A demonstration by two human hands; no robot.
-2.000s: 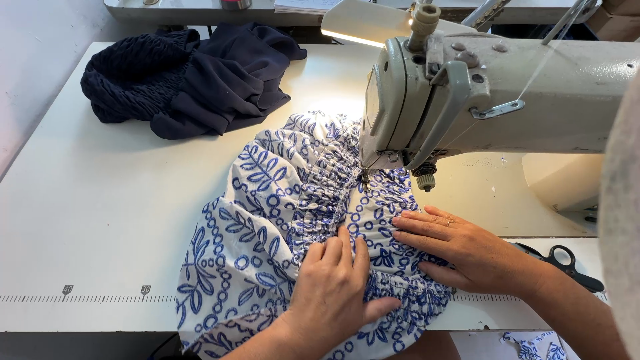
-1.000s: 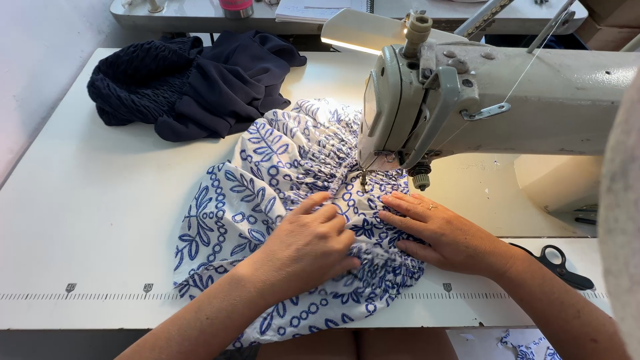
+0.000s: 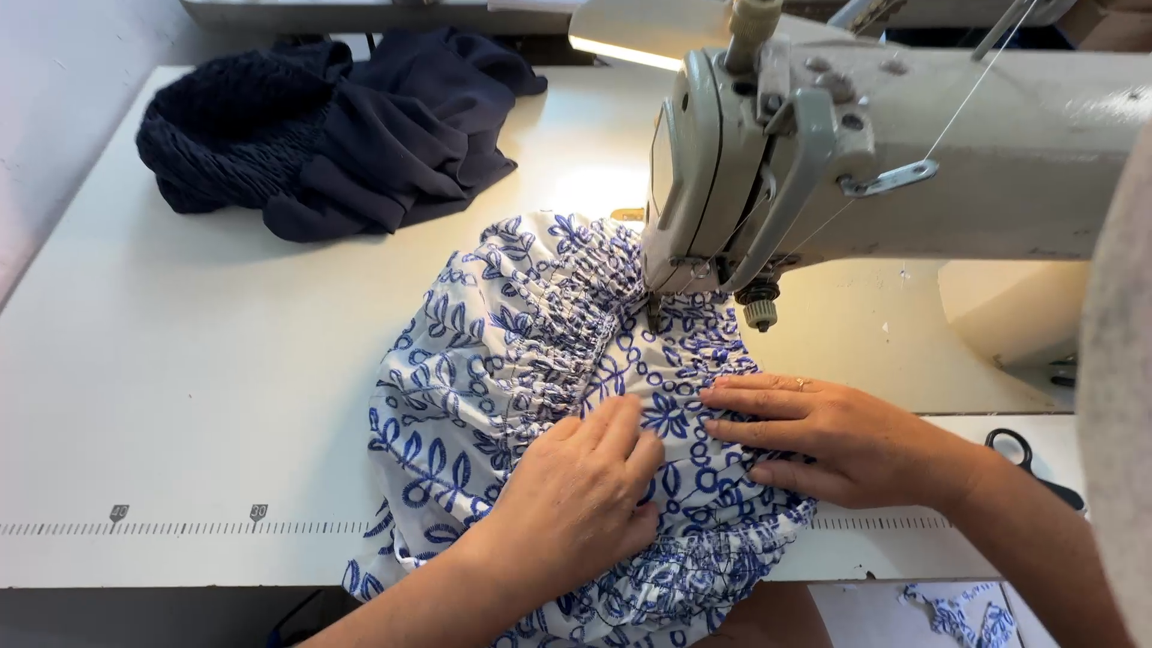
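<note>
A white fabric piece with blue leaf and ring embroidery and gathered, elastic-like bands (image 3: 432,396) lies bunched under the presser foot (image 3: 653,313) of an industrial sewing machine (image 3: 720,171). My left hand (image 3: 585,486) rests on the fabric in front of the foot, its fingers bent and close together; whether it pinches the cloth is hidden. My right hand (image 3: 810,432) lies palm down on the fabric right of my left hand, fingers spread, with a ring on one finger. The two hands are apart. White thread runs through the guide on the machine arm.
A dark navy garment with a shirred part (image 3: 342,135) lies at the back left of the white table (image 3: 180,360). Black-handled scissors (image 3: 1035,468) lie partly behind my right forearm. A ruler scale runs along the front edge. Patterned scraps (image 3: 963,616) are below the table at the right.
My left hand has shifted on the fabric, and its fingers, lower and more outstretched two seconds ago, are now bent. My right hand stays on the cloth. The fabric remains under the presser foot.
</note>
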